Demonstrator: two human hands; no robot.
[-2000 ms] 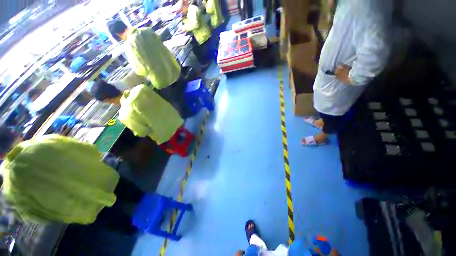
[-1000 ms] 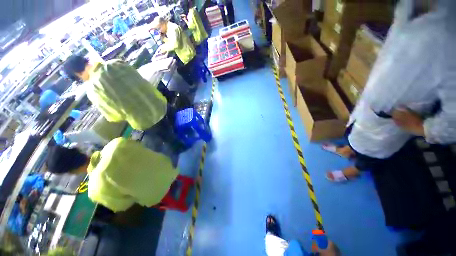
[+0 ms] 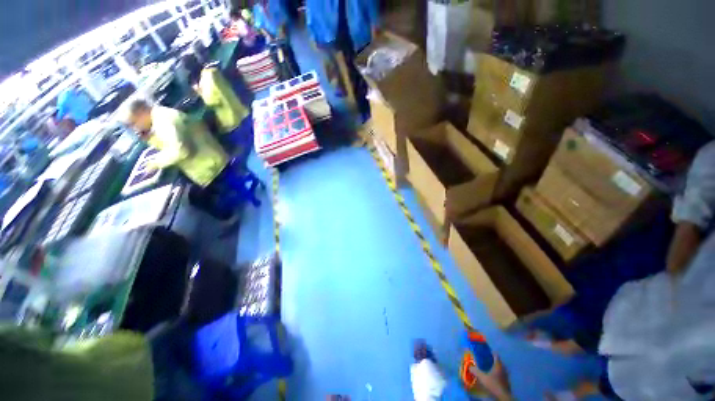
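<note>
My right hand [image 3: 494, 381] is at the bottom edge, right of centre, partly cut off. It is closed around a small orange-and-blue object [image 3: 479, 354], perhaps a tape dispenser, with an orange ring shape on its left side. A small skin-toned sliver at the bottom edge may be my left hand [image 3: 339, 398]; its fingers and anything in it are hidden. My foot and a white trouser leg [image 3: 427, 379] show between them.
Open empty cartons [image 3: 508, 268] line the right side, with labelled cartons [image 3: 513, 117] behind. A person in white [image 3: 662, 329] stands at right. Red-and-white trays [image 3: 284, 129] stand ahead. A blue stool [image 3: 227, 348] and seated workers are at left. Yellow-black tape [image 3: 427, 254] crosses the floor.
The view has moved forward along the aisle, so the cartons and trays look nearer. The person in white has shifted to the right edge. The orange-and-blue object stays in my right hand.
</note>
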